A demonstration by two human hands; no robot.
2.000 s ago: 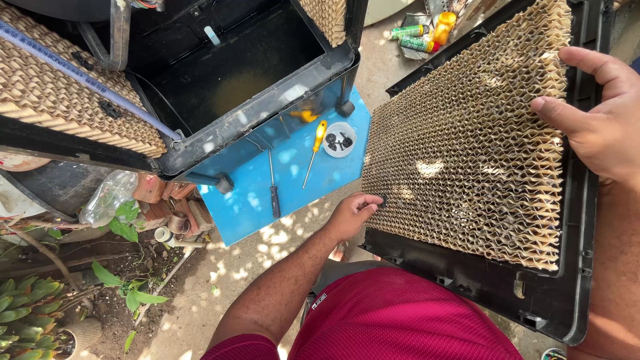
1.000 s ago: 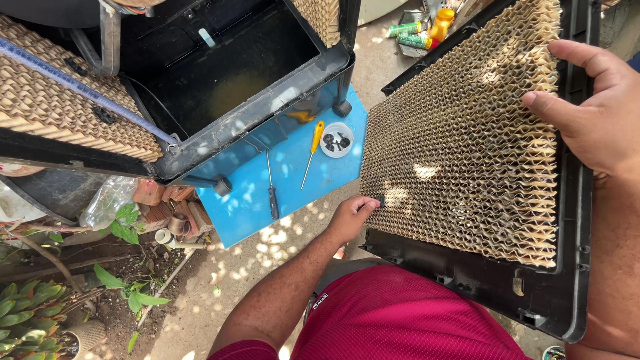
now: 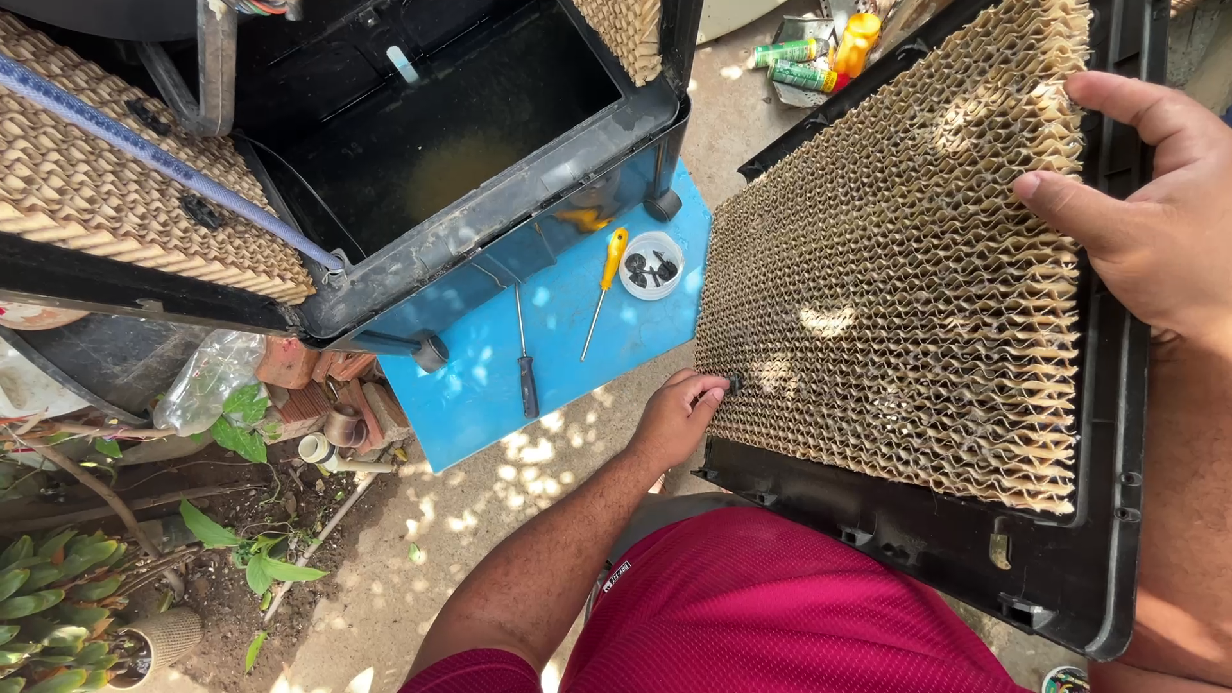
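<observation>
A tan honeycomb cooling pad point(image 3: 895, 279) lies in a black plastic frame panel point(image 3: 1107, 462) tilted before me. My left hand point(image 3: 679, 414) pinches a small black plastic fastener point(image 3: 735, 383) at the pad's lower left edge. At the panel's right side, my right hand point(image 3: 1145, 192) has thumb and index finger spread on the pad's edge, with the other fingers hidden behind the panel. To the left stands an open black evaporative cooler housing point(image 3: 500, 221), with murky water point(image 3: 462, 164) in its base and a hose point(image 3: 173, 154) across its left pad point(image 3: 87, 144).
On a blue board point(image 3: 462, 404) under the cooler lie a yellow-handled screwdriver point(image 3: 613, 260), a dark-handled screwdriver point(image 3: 528, 385) and a white cup point(image 3: 653, 265) of black fasteners. Green cylinders point(image 3: 804, 75) and a yellow bottle point(image 3: 857, 43) sit behind the panel. Bricks point(image 3: 289, 364) and plants point(image 3: 58, 587) are at left.
</observation>
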